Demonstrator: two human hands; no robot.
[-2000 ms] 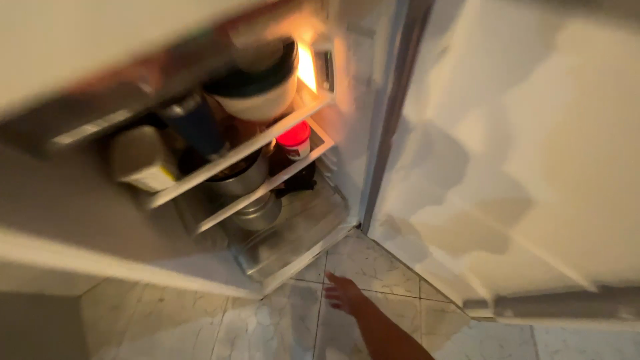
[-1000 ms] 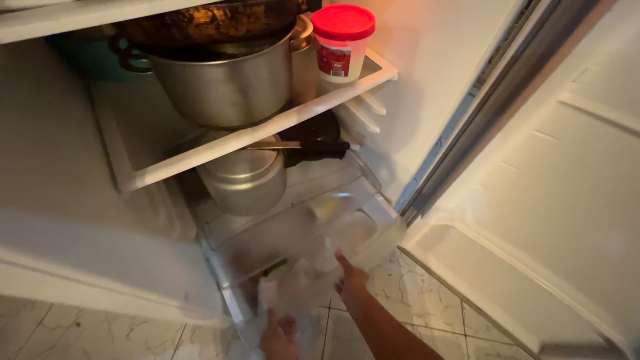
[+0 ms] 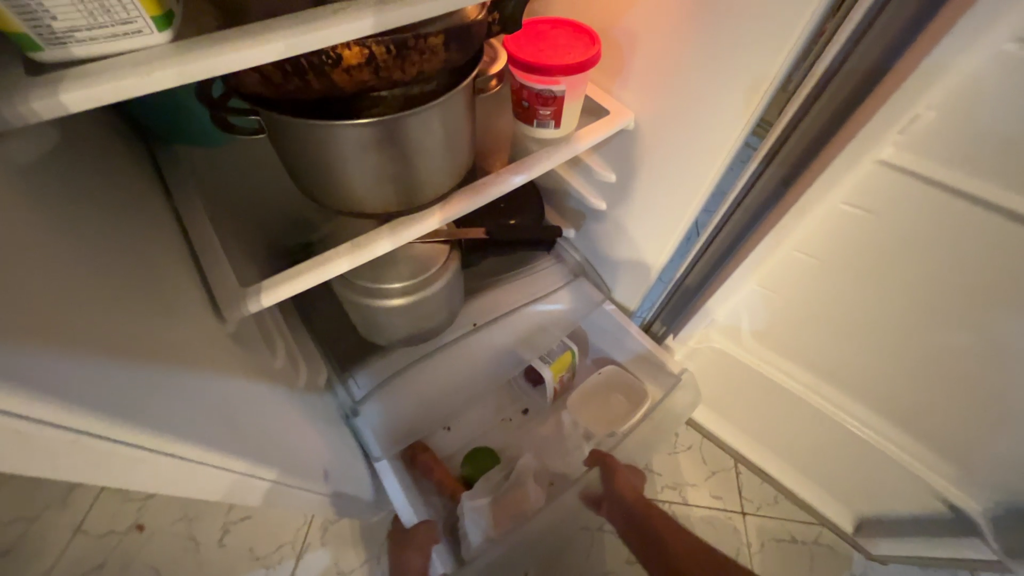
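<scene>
The clear plastic refrigerator drawer (image 3: 480, 392) is pulled out, with both hands at its front. My left hand (image 3: 413, 544) grips the drawer's left front corner. My right hand (image 3: 620, 484) has its fingers closed over the front rim, right of centre. Inside lie a carrot (image 3: 434, 470), a green round fruit or vegetable (image 3: 479, 464), a clear plastic bag (image 3: 504, 508) with something pale in it, a white square plastic tub (image 3: 610, 400) and a labelled plastic container (image 3: 552, 370) on its side.
The refrigerator door (image 3: 888, 320) stands open at right. Above the drawer are a lidded aluminium pot (image 3: 400, 296) and a black-handled utensil (image 3: 524, 233). The shelf (image 3: 432, 216) holds a large metal pot (image 3: 376, 160) and a red-lidded tub (image 3: 552, 76). Tiled floor (image 3: 720, 480) lies below.
The drawer has come out toward me, and its contents now show plainly. My left hand, not in view two seconds ago, is at the drawer's corner; my right hand has moved onto its front rim.
</scene>
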